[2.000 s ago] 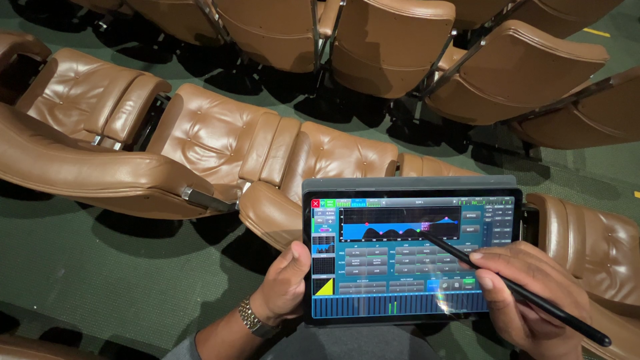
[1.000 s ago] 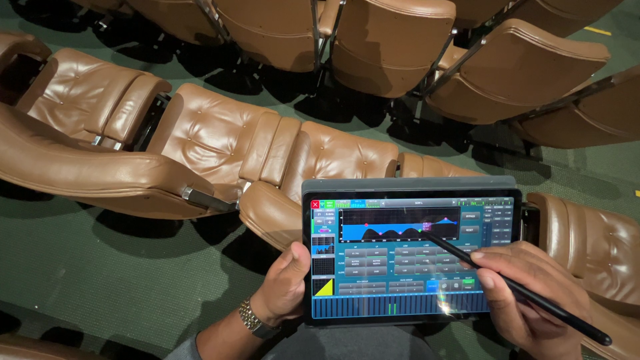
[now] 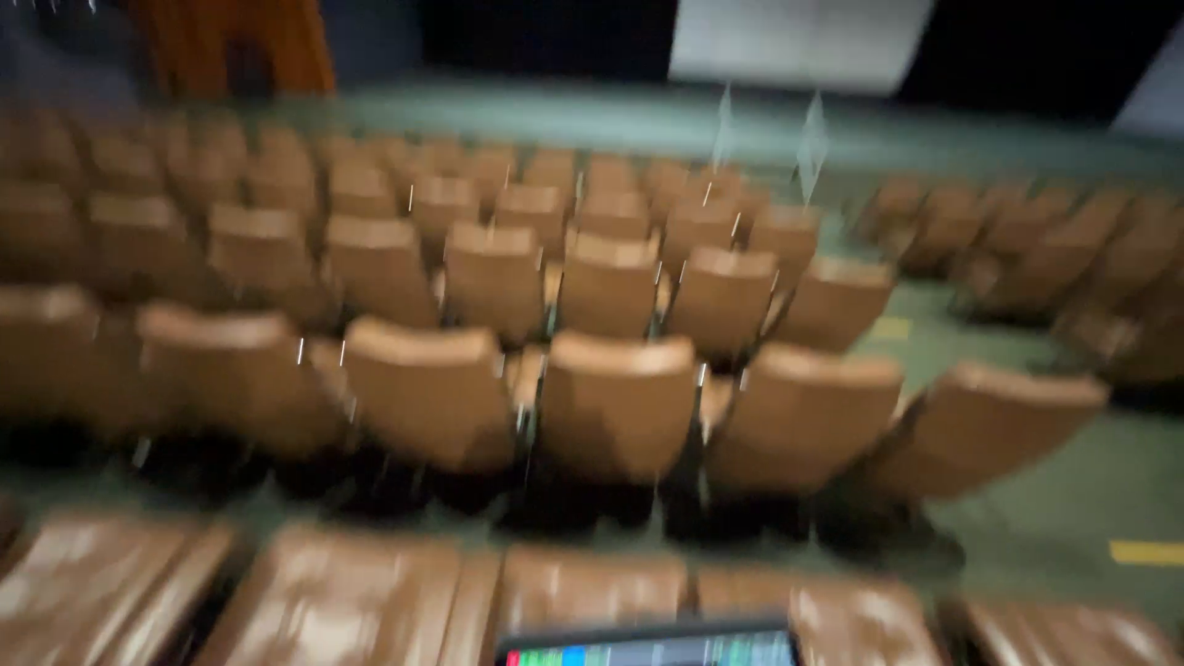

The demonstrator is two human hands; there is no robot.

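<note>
Only the top edge of a tablet computer (image 3: 647,635) in a dark case shows, at the bottom of the head view, with a strip of its lit, coloured screen. Neither my left hand nor my right hand is in the frame, and the stylus is out of sight too. Directly behind the tablet's edge are brown leather seat cushions (image 3: 324,587). The whole view is blurred by motion.
Rows of brown theatre seats (image 3: 615,407) spread ahead, with more seats (image 3: 1045,227) across an aisle on the right. A yellow floor marking (image 3: 1147,553) lies on the green aisle floor (image 3: 1054,490). Far off are a pale panel (image 3: 800,42) and an orange-brown structure (image 3: 236,46).
The view has swung far up toward the front of the hall. Both hands, the stylus and most of the tablet, visible earlier, have dropped out of the frame.
</note>
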